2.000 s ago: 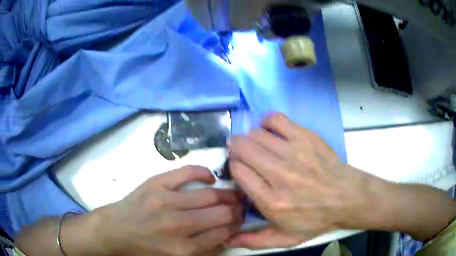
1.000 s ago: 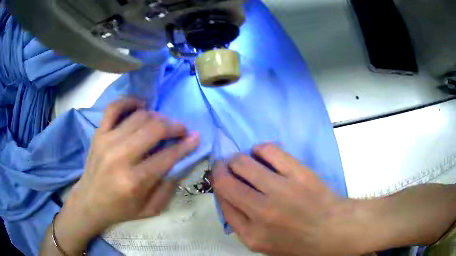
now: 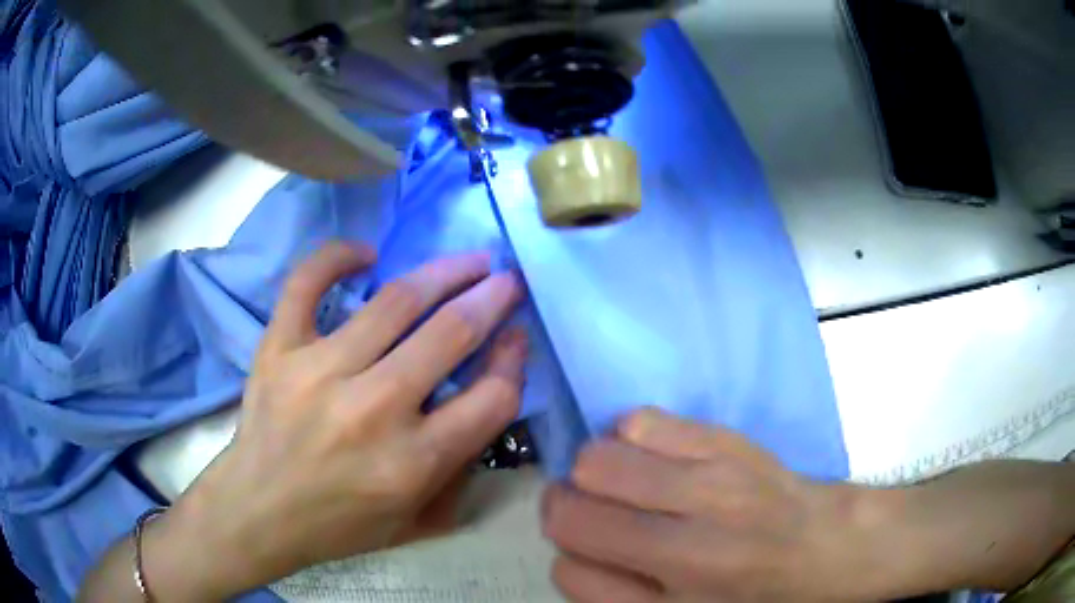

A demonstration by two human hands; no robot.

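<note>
The light-blue cut panel lies flat right of the needle. Its straight seam edge runs from the presser foot down towards my right hand. The bunched light-blue garment body lies to the left and passes under the foot. My left hand rests on the cloth left of the seam, fingers spread, fingertips near the edge. My right hand grips the lower end of the panel edge between thumb and fingers; the thumb is hidden.
The machine head with its cream tension knob hangs over the cloth. A black smartphone lies at the upper right. Ruler markings run along the front of the white table. Shiny metal parts show between the hands.
My left hand has come down from the lifted cloth onto it, closer to the seam. My right hand has moved down and slightly right with the edge, which is now straighter and flatter.
</note>
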